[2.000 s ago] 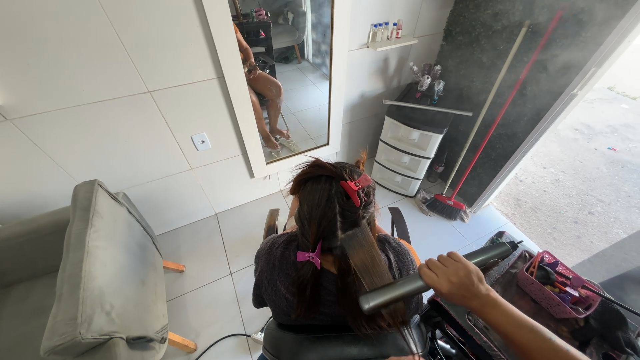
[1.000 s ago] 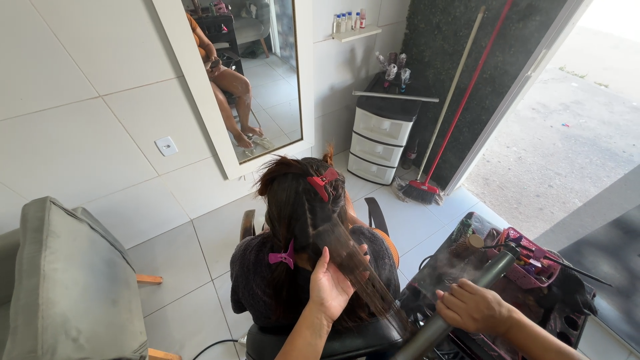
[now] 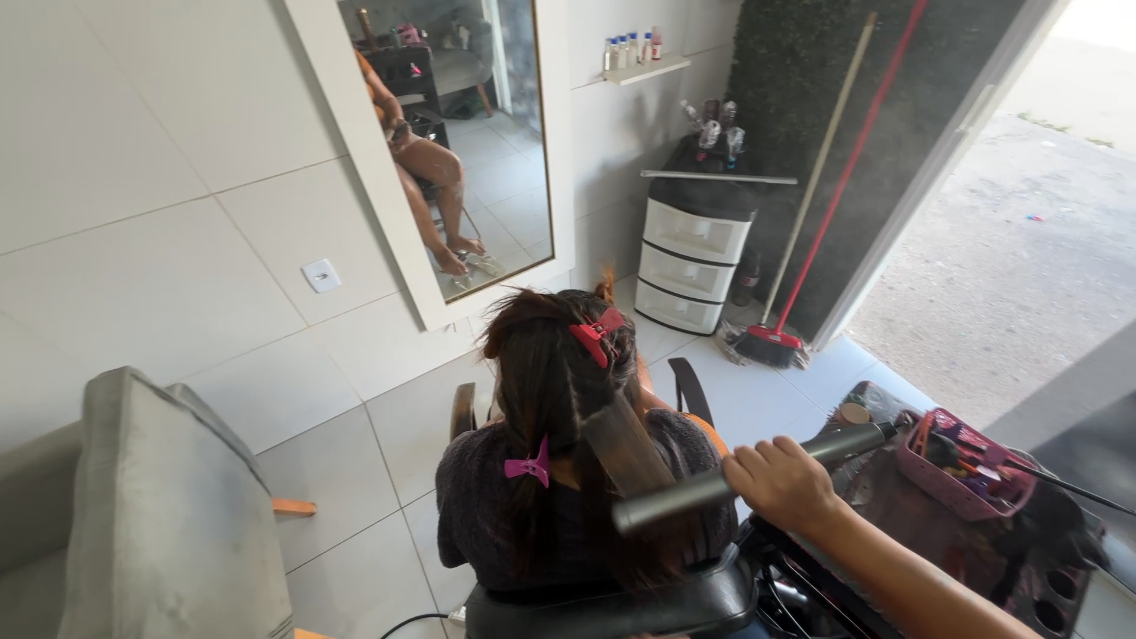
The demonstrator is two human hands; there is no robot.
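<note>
A person sits with their back to me in a black salon chair, a dark towel over the shoulders. Their dark hair is sectioned, with a red hair clip near the crown and a purple hair clip lower on the left. My right hand is closed around a dark grey hair straightener. Its barrel lies across a flat, smooth strand on the right side of the head. Of my left hand, at most a sliver of skin shows at the bottom edge.
A trolley with a pink basket stands at the right. Ahead are a framed mirror, a drawer unit, a red broom and a small shelf. A grey armchair is at the left; a cord lies on the floor.
My left hand, beside the strand one second ago, has dropped almost out of view. My right hand has brought the straightener from below, at the right, back up across the strand.
</note>
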